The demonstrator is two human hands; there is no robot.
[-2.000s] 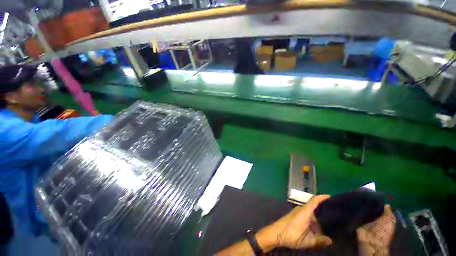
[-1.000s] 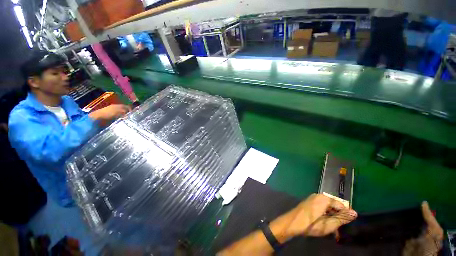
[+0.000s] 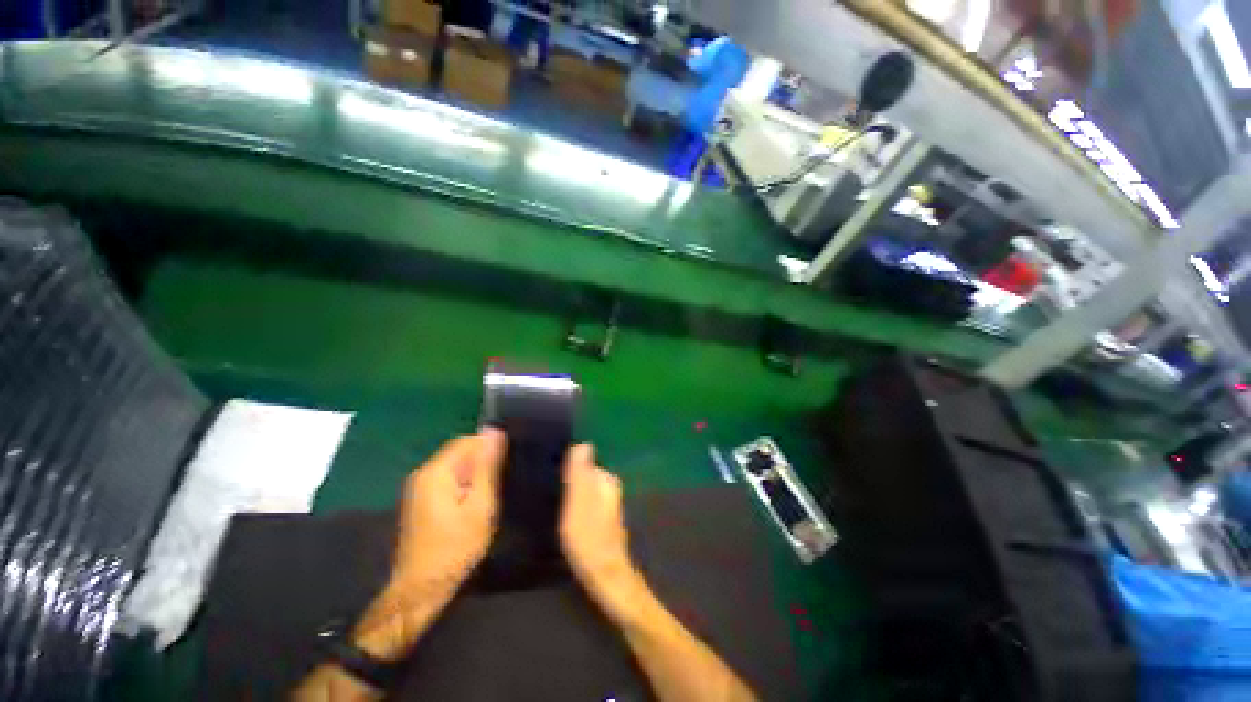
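Observation:
Both my hands hold a dark, phone-sized slab (image 3: 532,480) upright in the picture, above the black work mat (image 3: 329,590). My left hand (image 3: 453,507) grips its left edge and my right hand (image 3: 597,521) its right edge. A pale, silvery band shows at the slab's far end; I cannot tell whether it belongs to the slab or to a separate display module under it. The near end blurs into the dark mat.
Silver phone chassis (image 3: 785,499) lies right of the mat, beside a thin light-blue stick (image 3: 722,464). White paper (image 3: 275,460) and clear ribbed blister trays (image 3: 82,466) stand left. Large black trays (image 3: 974,507) are at right, with a blue sleeve (image 3: 1187,631) beyond. A green ledge (image 3: 412,226) runs behind.
My view has swung right; the worker at left is out of view and the black trays have come in. The hands now hold the dark slab lengthwise, where the display module lay before.

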